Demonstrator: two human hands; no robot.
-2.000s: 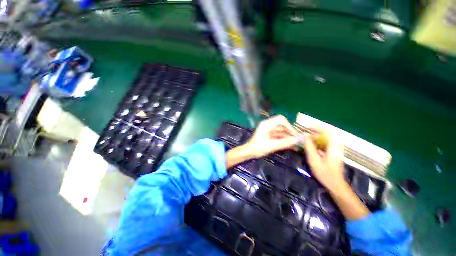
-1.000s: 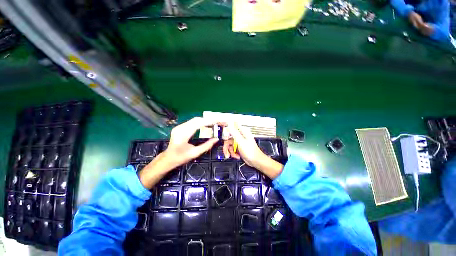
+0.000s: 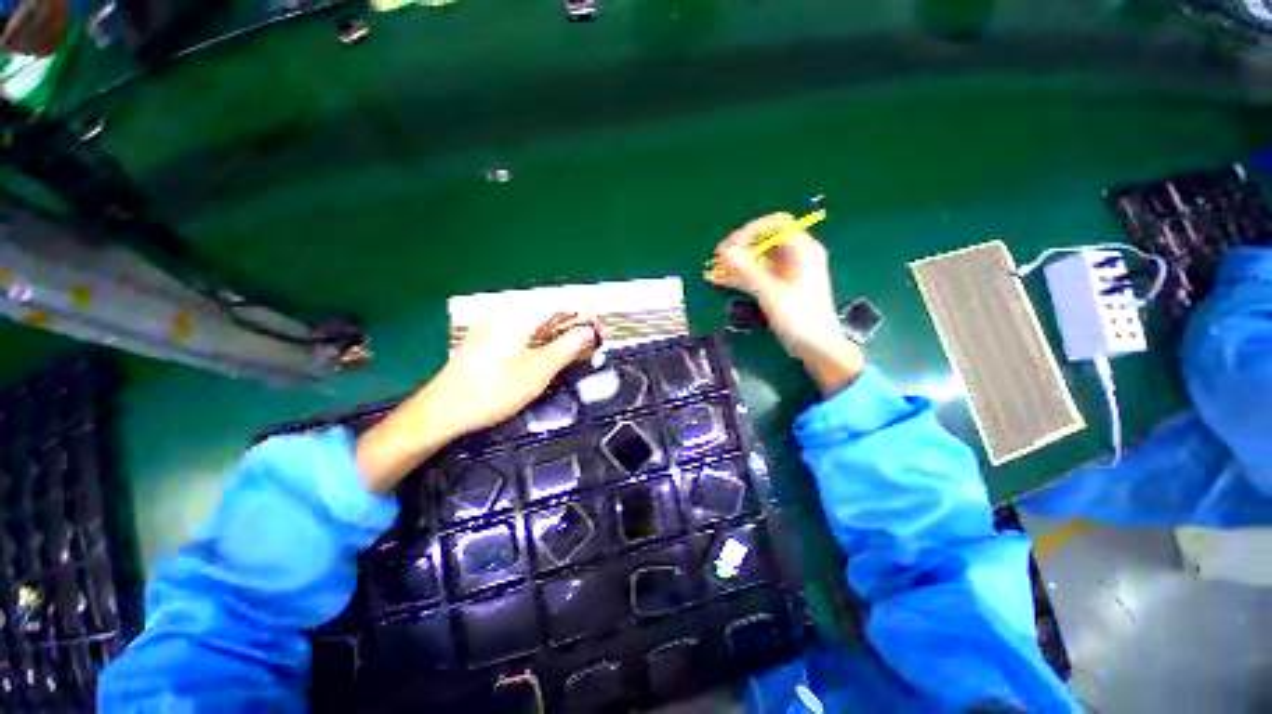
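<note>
My left hand (image 3: pixel 509 371) is over the back edge of the black blister tray (image 3: pixel 558 600), at the cream strip sheet (image 3: pixel 642 300). Its fingers are closed around a small dark module (image 3: pixel 589 338) with a pale part below it. My right hand (image 3: pixel 781 279) is raised over the green bench, right of the strip sheet, and holds yellow tweezers (image 3: pixel 792 234) that point up to the right. Several tray pockets hold dark rounded squares, one with a white-green patch (image 3: pixel 728 557).
Two dark modules lie by my right wrist, one at its right (image 3: pixel 861 320). A tan striped sheet (image 3: pixel 997 349) and a white power strip (image 3: pixel 1095 304) are at right. A metal upright (image 3: pixel 154 300) and another black tray (image 3: pixel 56 516) are at left. Another person's blue sleeve (image 3: pixel 1235 391) is far right.
My right hand has moved away from my left hand, up and to the right, with the yellow tweezers. My left hand stays near the strip sheet with the module. The view has shifted.
</note>
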